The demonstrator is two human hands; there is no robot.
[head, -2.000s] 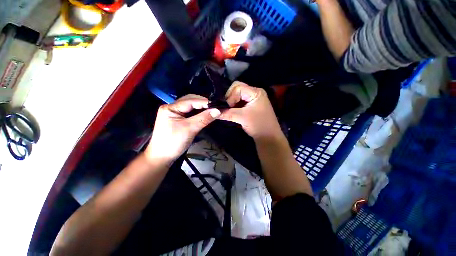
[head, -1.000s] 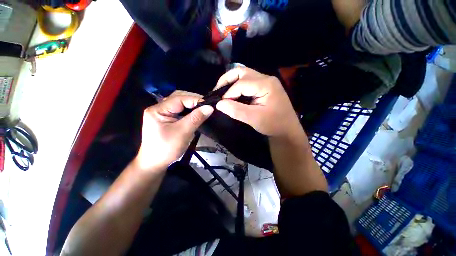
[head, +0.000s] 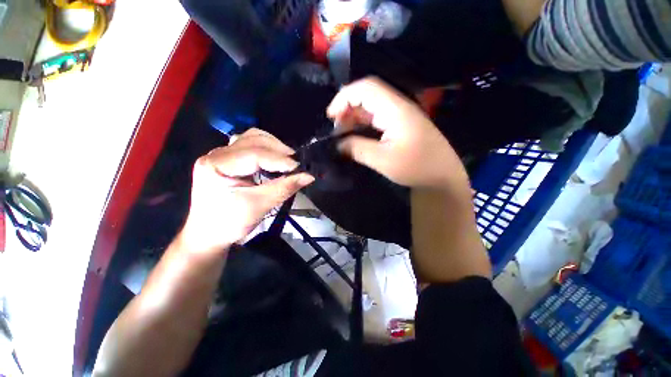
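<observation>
A piece of black cloth [head: 321, 158] is held up over my lap, beyond the table's edge. My left hand [head: 239, 180] pinches its left side between thumb and fingers. My right hand [head: 393, 136] holds its upper right side, with the thumb below and the fingers curled above. Dark cloth hangs below the hands and merges with the dark background, so its outline cannot be told.
The white table [head: 81, 140] with its red-brown edge is at left, bearing scissors [head: 28, 213], snips [head: 62, 66] and a yellow ring [head: 76, 23]. A blue basket [head: 515, 195] with dark cloth stands at right. Another person's striped sleeve [head: 600, 33] is at upper right.
My hands have moved a little apart, the right hand up and to the right, the left hand slightly left. More of the black cloth shows between them. The view has shifted slightly.
</observation>
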